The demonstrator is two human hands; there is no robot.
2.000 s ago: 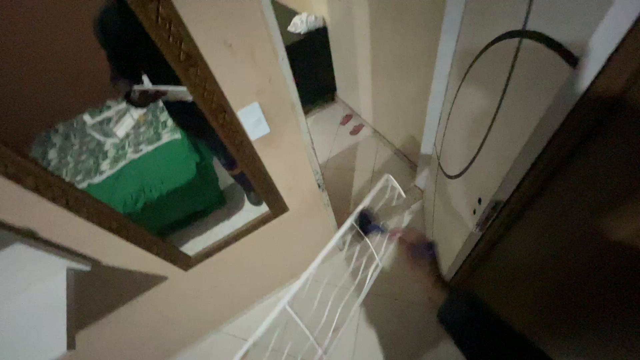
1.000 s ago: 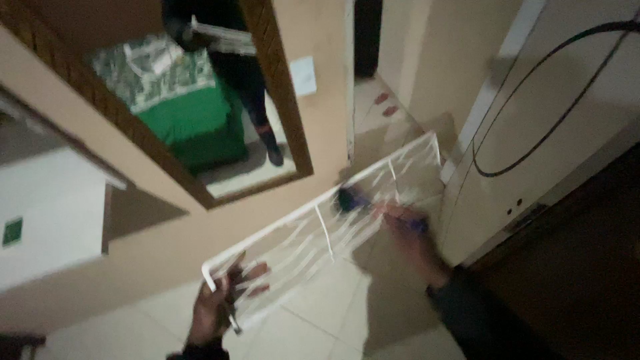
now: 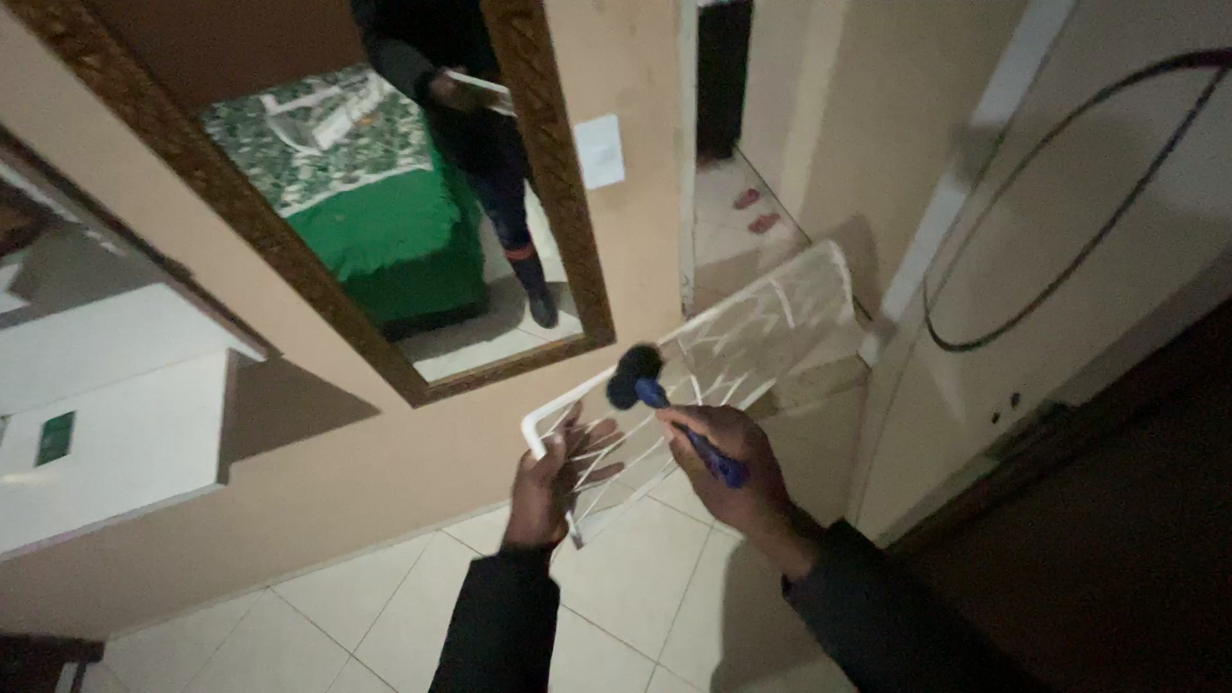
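Note:
A long white wire rack [image 3: 688, 375] slants across the middle of the head view, its far end toward the doorway. My left hand [image 3: 558, 472] grips its near end, with fingers spread behind the wires. My right hand [image 3: 727, 462] is closed around the blue handle of a brush [image 3: 635, 377]. The brush's round dark bristle head lies over the rack's upper rail, a little right of my left fingers; whether it touches the wires is hard to tell. The rack's far part is blurred.
A wood-framed mirror [image 3: 568, 183] hangs on the wall at left, reflecting a green-covered bed and a person. A white furniture piece [image 3: 125, 433] juts out at far left. On the right is a door [image 3: 1097, 221] with a dark cable loop. Red slippers [image 3: 756, 212] lie beyond the doorway.
The brush has moved left along the rack, toward my left hand. My left hand, out of view two seconds ago, shows on the rack's near end one second ago and now.

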